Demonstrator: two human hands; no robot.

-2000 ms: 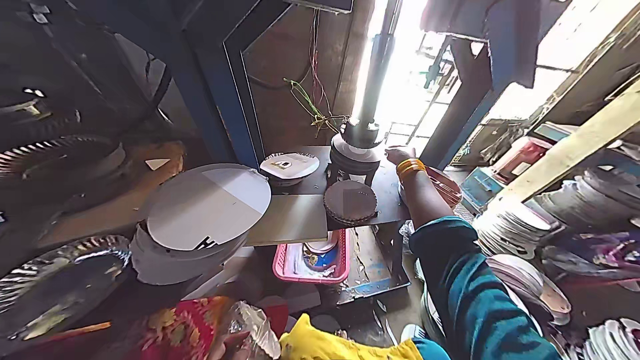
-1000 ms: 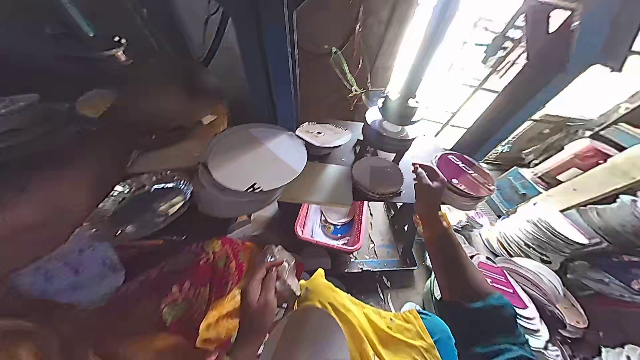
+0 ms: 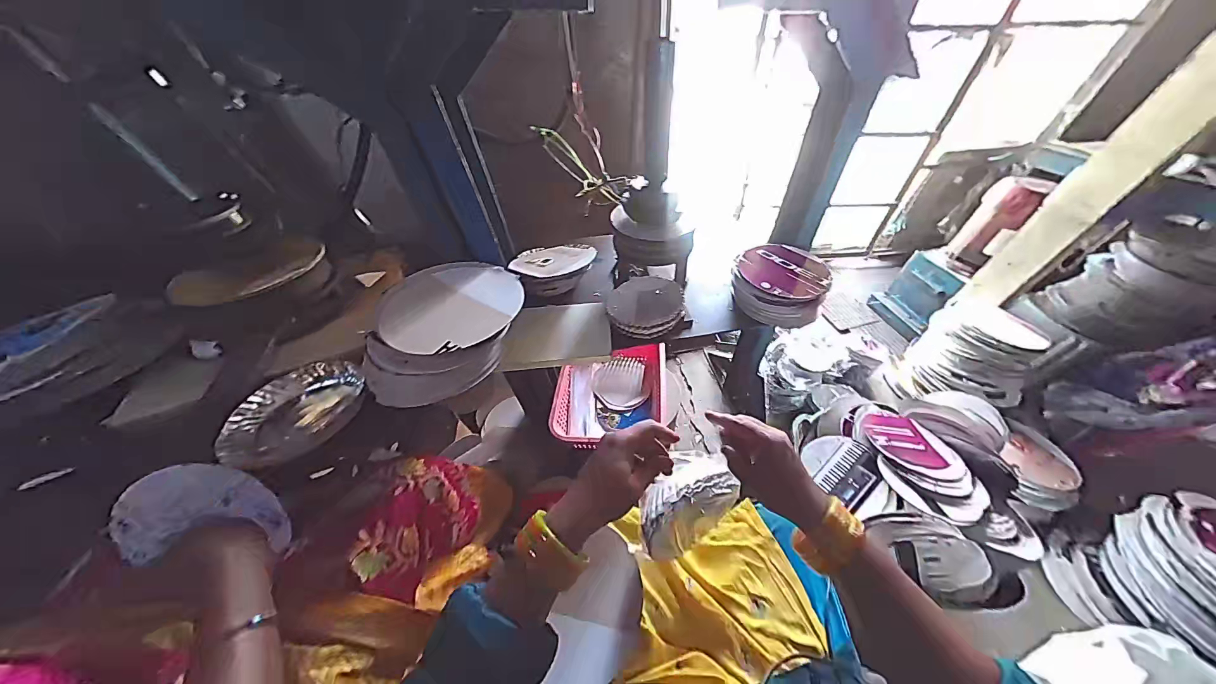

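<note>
My left hand (image 3: 622, 470) is raised over my lap with bent fingers, at the left of a clear plastic-wrapped stack of plates (image 3: 689, 503); whether it pinches the plastic, I cannot tell. My right hand (image 3: 760, 456) hovers to the right of that stack, fingers partly spread, with nothing visible in it. Beyond my hands, a pink plastic basket (image 3: 570, 418) holds a small fluted white plate (image 3: 622, 382). Above the basket, a stack of grey round discs (image 3: 646, 306) sits by the die of a press machine (image 3: 652, 233).
White paper discs (image 3: 450, 309) are stacked left of the press, and purple-topped discs (image 3: 783, 274) right of it. A silver foil plate (image 3: 290, 413) lies farther left. A co-worker's hand (image 3: 214, 541) is at a pale disc lower left. Piles of plates (image 3: 921, 456) crowd the right.
My right hand has come back from beside the press to my lap. The wrapped stack now lies between my hands. A fluted plate now shows in the basket.
</note>
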